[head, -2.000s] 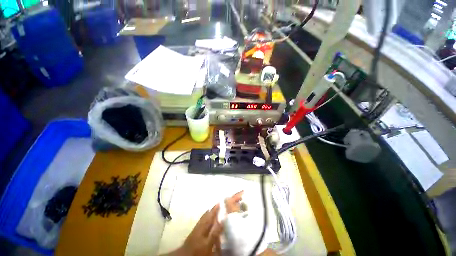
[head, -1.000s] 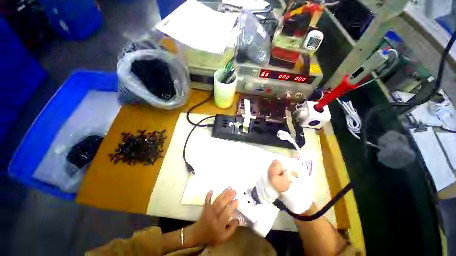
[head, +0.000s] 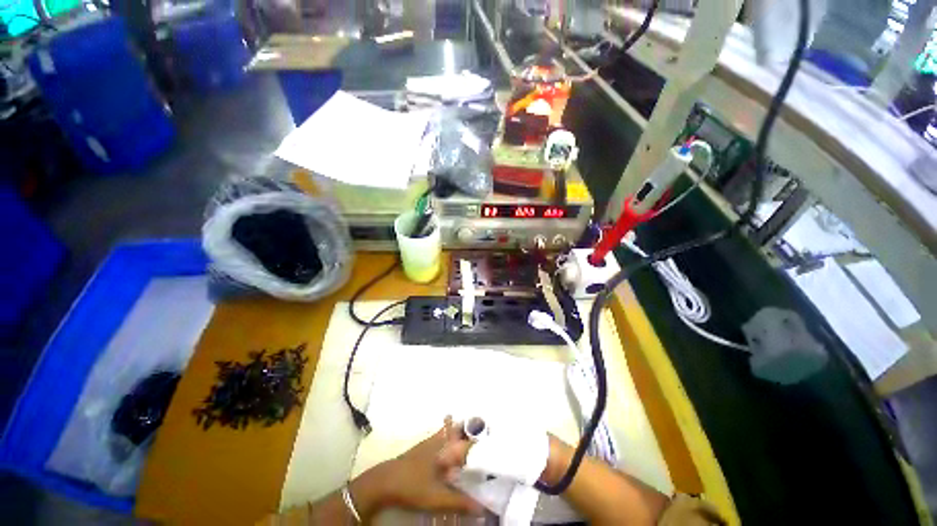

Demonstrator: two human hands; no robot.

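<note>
My right hand (head: 506, 455), in a white glove, is closed low in the centre, with the thick black cable (head: 599, 370) running into it; the test plug is hidden inside the glove. My bare left hand (head: 423, 475) touches the glove from the left; its grip is unclear. A white power strip (head: 520, 505) shows partly below the glove and blends with it. Its white cord (head: 584, 396) lies coiled to the right. A white cord plug (head: 541, 322) sits at the black socket board (head: 473, 321).
A USB lead (head: 360, 419) lies left on the mat. Small black parts (head: 252, 387) are piled left. A plastic bag (head: 331, 252), blue bin (head: 51, 354) and pen cup (head: 419, 254) stand beyond. A power meter (head: 493, 234) is behind the board. A red-handled tester (head: 616, 228) stands in a white outlet cube (head: 591, 275).
The view has tilted up. My left hand, earlier spread beside the strip, now meets the gloved right hand. The black cable now arches up from the right hand across the bench's right side.
</note>
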